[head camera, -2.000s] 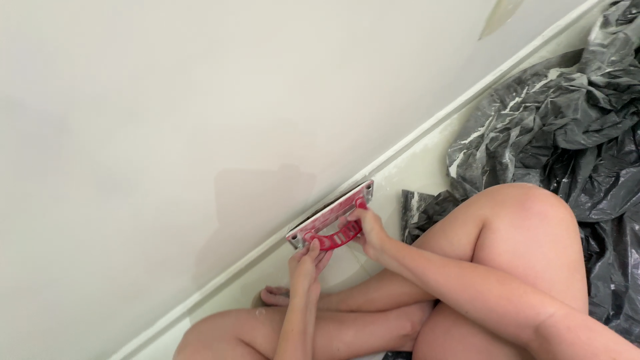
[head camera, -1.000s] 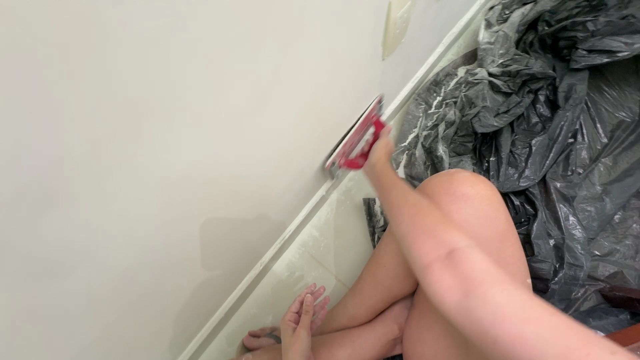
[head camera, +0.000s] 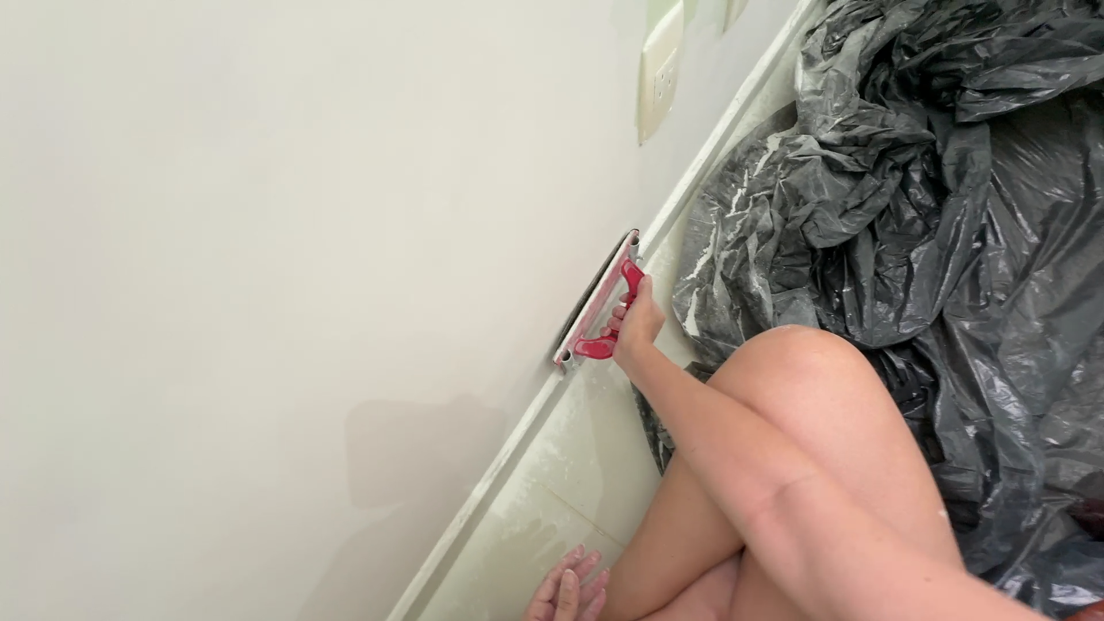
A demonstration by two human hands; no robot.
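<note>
A hand sander with a red plastic handle stands edge-on to the pale wall, its dark abrasive side towards the wall just above the baseboard. My right hand is wrapped round the handle. Low in the view, my left hand holds nothing; its fingers are apart, slightly curled and dusted with white powder, and it is partly cut off by the bottom edge. It is beside my bent leg, over the tiled floor.
The white baseboard runs diagonally between wall and floor. A wall socket plate is at the upper part of the wall. Crumpled black plastic sheeting, streaked with white, covers the floor at right. My crossed legs are close to the wall.
Two seconds ago both my hands were at the sander; my left hand has since come off it. My right hand has carried the sander along the wall. The view has shifted, bringing the socket in.
</note>
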